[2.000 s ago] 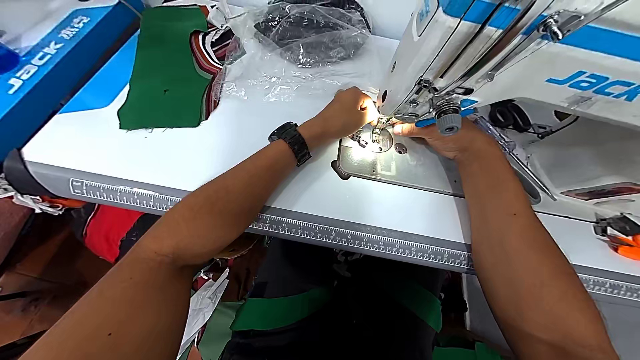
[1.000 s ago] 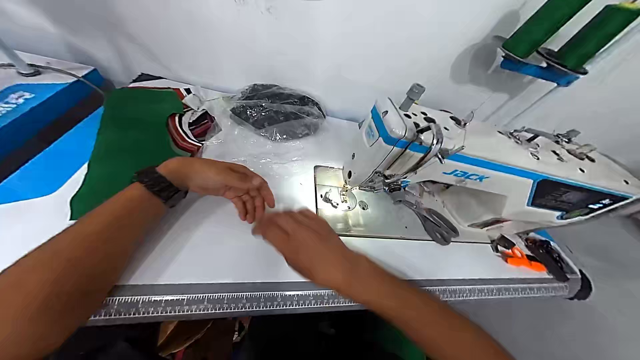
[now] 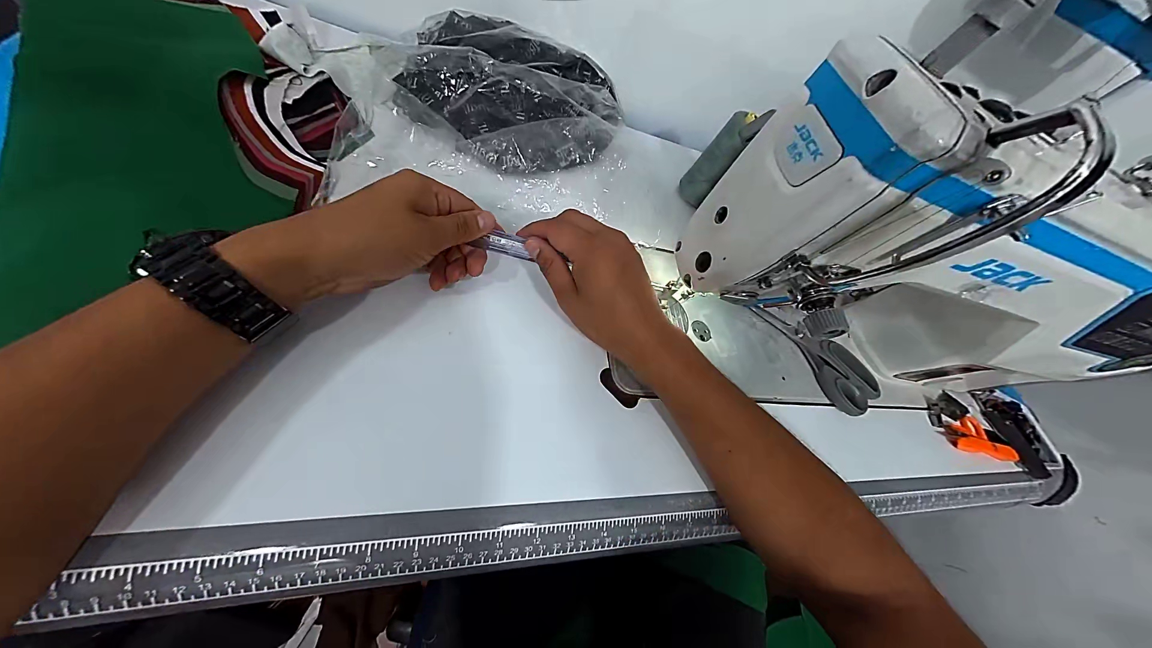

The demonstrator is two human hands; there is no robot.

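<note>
Between my two hands, over the white table left of the sewing machine, is a small slim clear item point(image 3: 506, 244), perhaps a plastic tube or packet; its kind is unclear. My left hand point(image 3: 409, 232), with a black watch at the wrist, pinches its left end between thumb and finger. The right end is gripped by the fingertips of my right hand point(image 3: 589, 270). Just right of that hand stands the white and blue Jack sewing machine point(image 3: 909, 171), its lamp lit over the metal needle plate point(image 3: 742, 346).
Grey-handled scissors point(image 3: 837, 373) lie on the machine bed. An orange-handled tool point(image 3: 981, 441) is at the right end. Green fabric point(image 3: 108, 162), striped fabric point(image 3: 288, 135) and a plastic bag with dark contents point(image 3: 513, 99) lie at the back left. A ruler strip point(image 3: 396, 558) runs along the front edge.
Two seconds ago both hands were at the needle area. They moved left from the machine, and now both hold the slim clear item. The view has shifted.
</note>
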